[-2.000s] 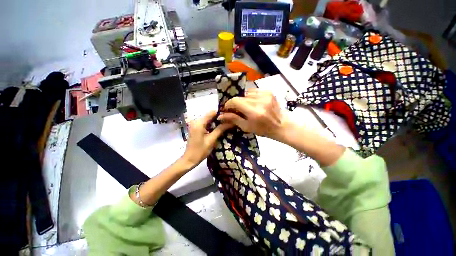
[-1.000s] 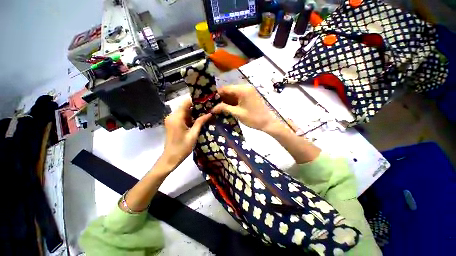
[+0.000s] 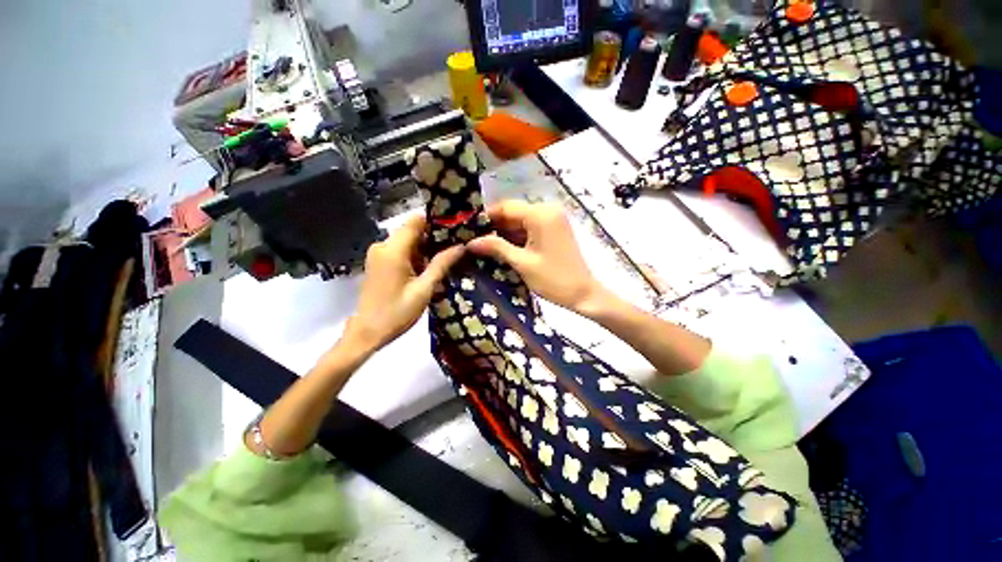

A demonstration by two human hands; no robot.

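Note:
A navy-black bag body with cream flower print runs from the centre to the lower right, with red lining along its left side. My left hand and my right hand pinch the base of its strap end tab, thumbs close together. The tab stands up above my fingers, with a red strip at its base. A black webbing strap lies diagonally under my left forearm. The sewing machine head is left of the tab. The white work sheet lies below it.
A black strap pile is at the left. A yellow container, a control screen and small dark bottles stand behind. Patterned bags are heaped at the right, above a blue bin or seat.
Since two seconds ago, both hands and the tab have shifted left in view, and a red strip now shows at the tab's base. Over the last second the hands keep nearly the same grip.

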